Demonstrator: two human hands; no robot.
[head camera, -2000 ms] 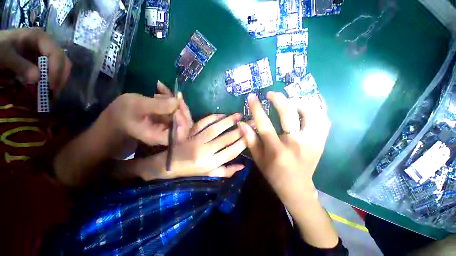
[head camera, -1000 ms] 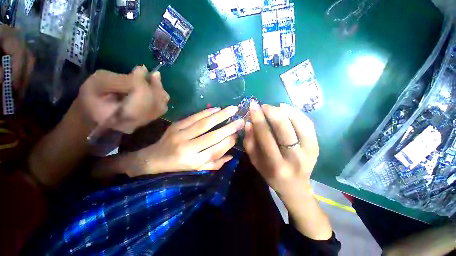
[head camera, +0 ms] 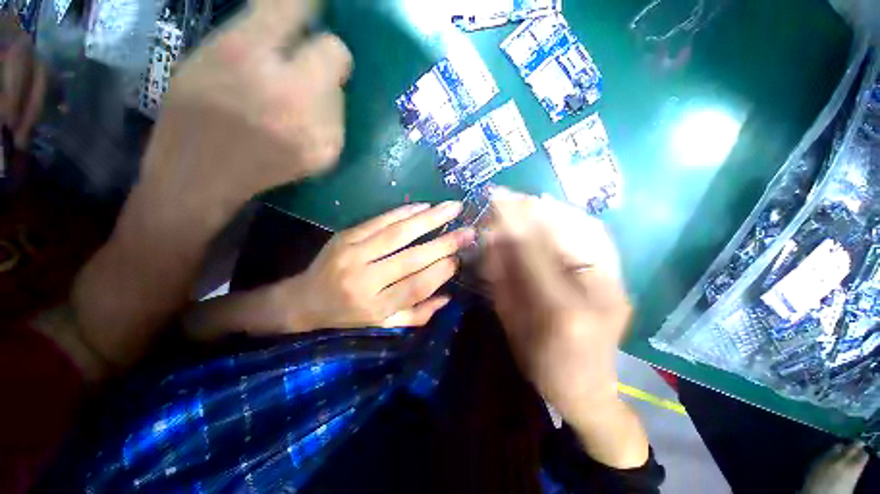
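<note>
My left hand (head camera: 386, 270) is flat and palm down near the bench edge, its fingertips gripping a small circuit board (head camera: 475, 207) that is mostly hidden by the fingers. My right hand (head camera: 560, 289) is blurred, with its fingers close to the same board; whether they grip anything cannot be told. Just beyond lie two blue and silver-white circuit boards side by side, a near one (head camera: 485, 145) and a farther one (head camera: 447, 96). Another board (head camera: 552, 66) lies behind them, and a paler board (head camera: 583, 162) lies beyond my right hand.
Another person's blurred hand (head camera: 251, 106) reaches over the green bench top (head camera: 666, 232) from the left. Clear bags of boards lie at the right (head camera: 820, 289) and upper left (head camera: 87, 125). A thin wire loop (head camera: 680, 19) lies at the back. A bare hand (head camera: 838, 471) shows at bottom right.
Another board now lies beside the near boards. The farther board has shifted and turned. The other person's hand moved up and forward, and the board near it is no longer visible. My right hand blurs.
</note>
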